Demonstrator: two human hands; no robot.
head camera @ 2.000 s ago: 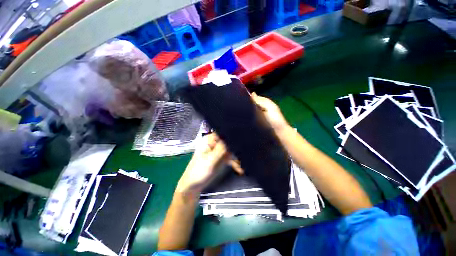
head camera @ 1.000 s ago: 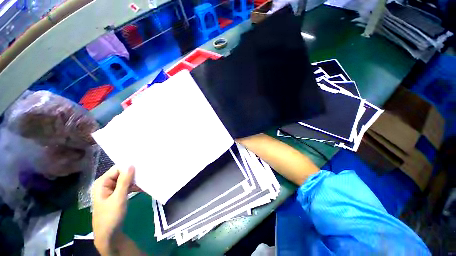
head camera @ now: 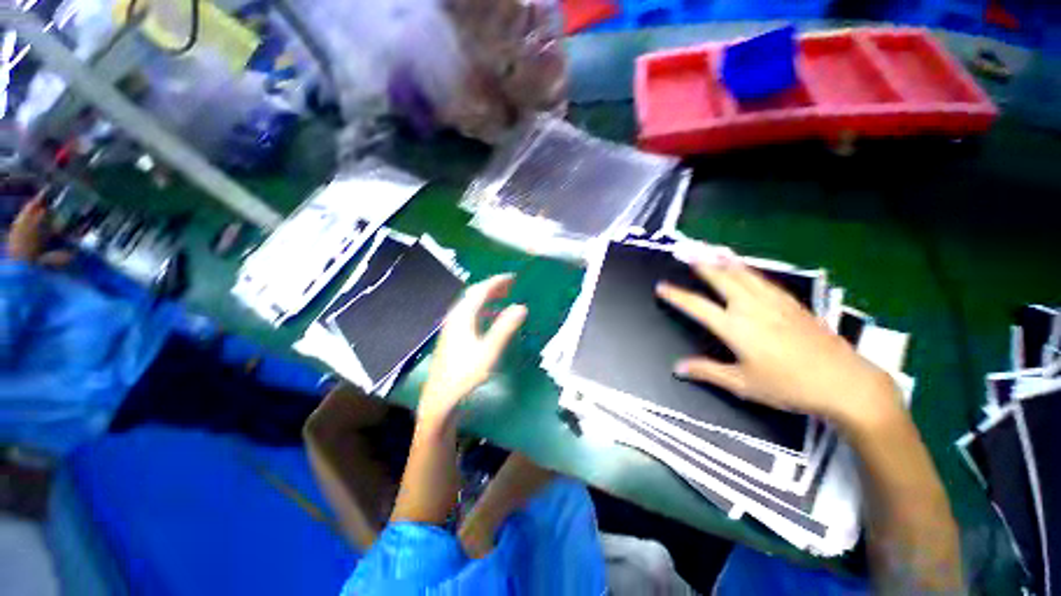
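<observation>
The main stack of large black sheets with white margins (head camera: 686, 349) lies before me, its edges uneven. My right hand (head camera: 762, 332) lies on the top sheet with fingers spread; whether it grips the sheet does not show. My left hand (head camera: 471, 343) is in the air left of the stack, empty, thumb and fingers apart. The smaller black sheet pile (head camera: 401, 309) lies just beyond my left hand, to its left. The right-hand pile of black sheets (head camera: 1018, 437) is cut off by the right edge of the picture.
A red parts tray (head camera: 832, 116) with a blue block (head camera: 759, 65) sits at the rear. Bubble wrap (head camera: 570, 186) lies behind the main stack. White cut-out sheets (head camera: 320, 239) and crumpled plastic bags (head camera: 407, 58) are at left. Another person's blue sleeve (head camera: 70, 338) shows at far left.
The black sheet and the white sheet held up before are out of my hands. My right hand has come down onto the main stack. The view has turned left.
</observation>
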